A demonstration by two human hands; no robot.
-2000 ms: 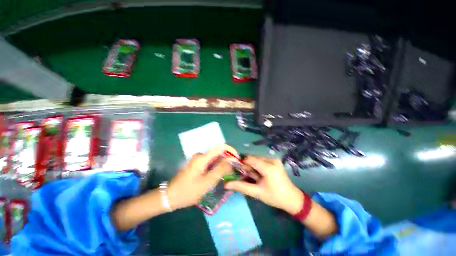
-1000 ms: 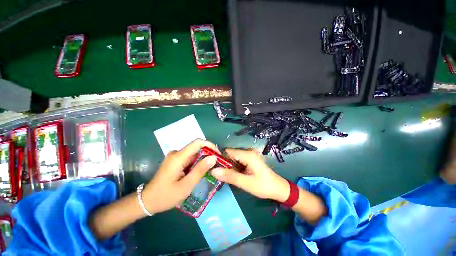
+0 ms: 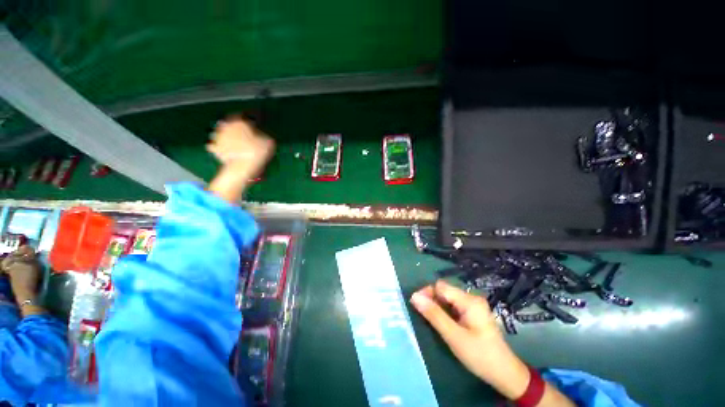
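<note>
My left hand [image 3: 241, 151] is stretched out over the green conveyor. It is small and slightly blurred, and a bit of red shows just below it; what it holds, if anything, cannot be made out. My right hand [image 3: 469, 330] is low over the bench, fingers bent and a little apart, with nothing visible in it. The light blue sheet [image 3: 381, 318] lies flat to the left of my right hand. Red-framed units with green boards lie on the conveyor, one at the middle [image 3: 327, 157] and one further right [image 3: 398, 160]. A heap of small black parts [image 3: 533, 282] lies beyond my right hand.
A dark divided bin [image 3: 548, 175] with black parts stands at the back right. A clear blister tray [image 3: 292, 318] with red units is at left, partly under my left sleeve. A red-orange tray [image 3: 82, 240] and another person's hand [image 3: 20, 270] are at far left. A grey bar crosses upper left.
My left hand has left the sheet and reached forward over the conveyor. The red unit is gone from between my hands. My right hand is now alone beside the sheet. The view has shifted.
</note>
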